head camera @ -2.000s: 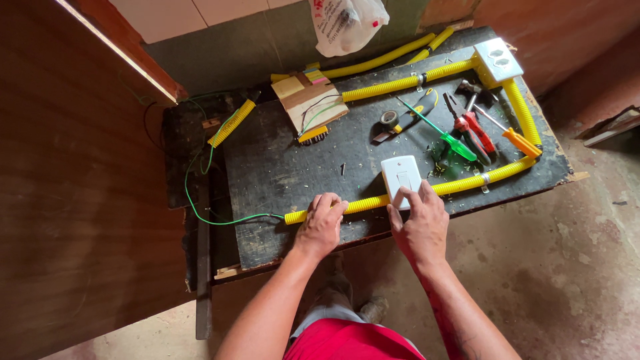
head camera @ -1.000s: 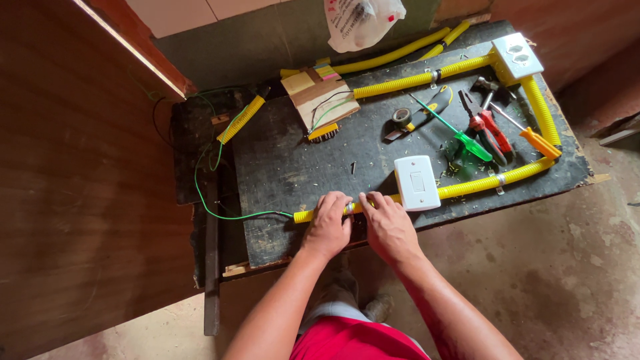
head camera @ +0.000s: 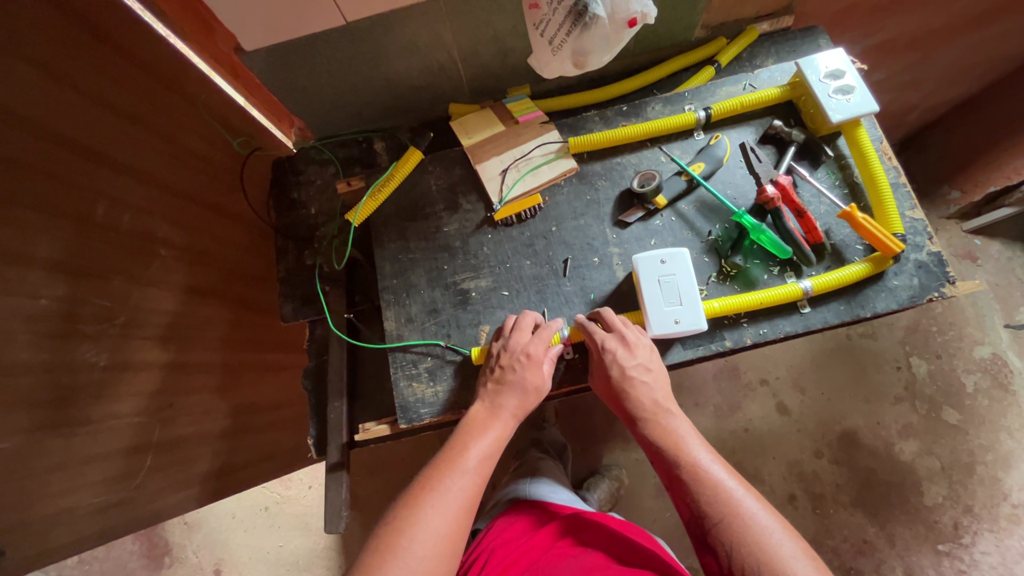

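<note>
My left hand (head camera: 518, 364) grips the yellow corrugated conduit (head camera: 748, 302) near its left end, where a green wire (head camera: 376, 345) comes out. My right hand (head camera: 628, 360) has its fingertips on the same conduit, just left of the white switch plate (head camera: 670, 293). Between the hands a metal conduit clamp (head camera: 566, 334) sits around the tube, partly hidden by fingers. Another metal clamp (head camera: 804, 288) holds the conduit right of the switch. At the upper right, the conduit meets a white double-socket plate (head camera: 838, 86) on a yellow box. A screw (head camera: 567, 266) lies on the black board (head camera: 448, 264).
Green screwdriver (head camera: 760, 232), red pliers (head camera: 780, 200), hammer (head camera: 788, 140), orange-handled screwdriver (head camera: 870, 230), utility knife (head camera: 704, 164) and black tape roll (head camera: 646, 185) lie on the right. Behind are a cardboard piece (head camera: 512, 152), loose conduit (head camera: 632, 84) and a hanging plastic bag (head camera: 588, 36). A wooden panel (head camera: 144, 280) stands left.
My right hand has left the switch plate and moved left along the conduit, to beside the clamp near my left hand. My left hand stays on the conduit.
</note>
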